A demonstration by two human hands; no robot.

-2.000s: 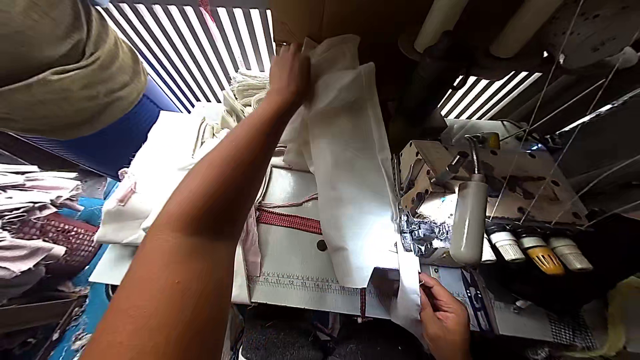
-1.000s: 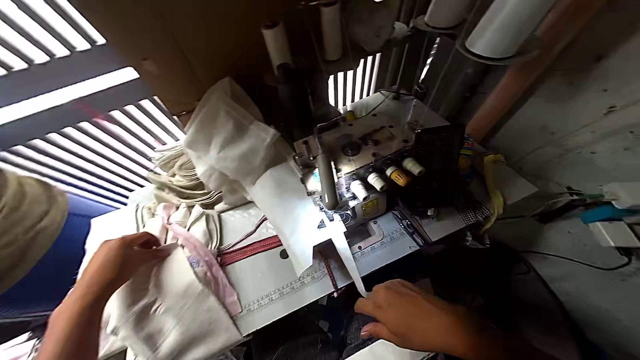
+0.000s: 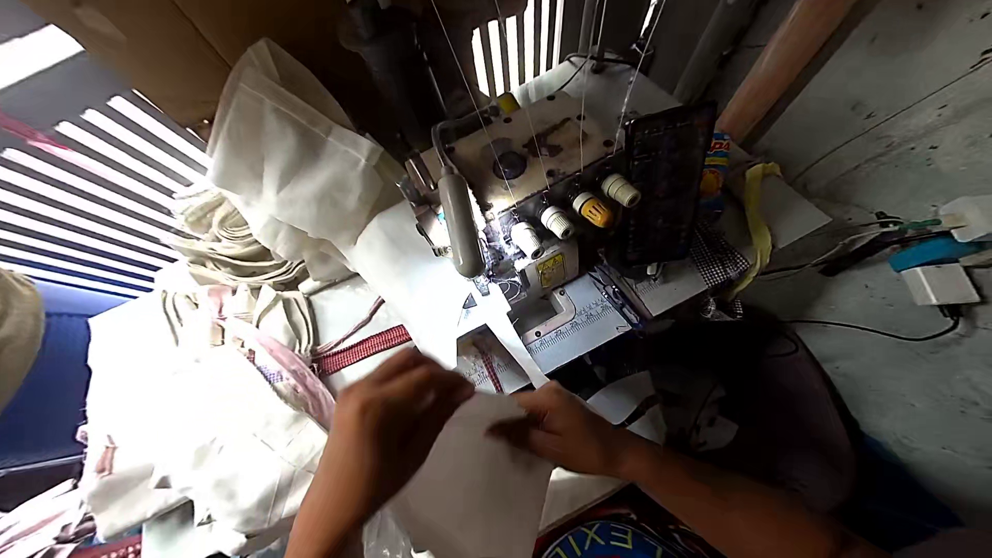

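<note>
My left hand (image 3: 403, 407) pinches the upper left corner of a pale fabric piece (image 3: 480, 473) held above my lap. At that piece's upper right edge, my right hand (image 3: 562, 426) grips it together with the end of a narrow white strip (image 3: 515, 345). The strip runs up to the needle area of an overlock sewing machine (image 3: 535, 147), whose lamp (image 3: 461, 225) lights the presser foot. A larger white cloth (image 3: 403, 263) lies at the foot and spreads back to the left. My right fingertips are partly hidden by blur.
Folded cream fabric (image 3: 240, 240) and a pile of pale pieces (image 3: 209, 434) lie at left. A red checked strip (image 3: 364, 349) crosses the table. A dark phone-like device (image 3: 668, 186) stands right of the thread tension knobs. A white adapter (image 3: 942, 284) with cables is at the right wall.
My left hand has moved right from the fabric pile to beside my right hand, bringing a pale piece between them. My right hand still holds the strip.
</note>
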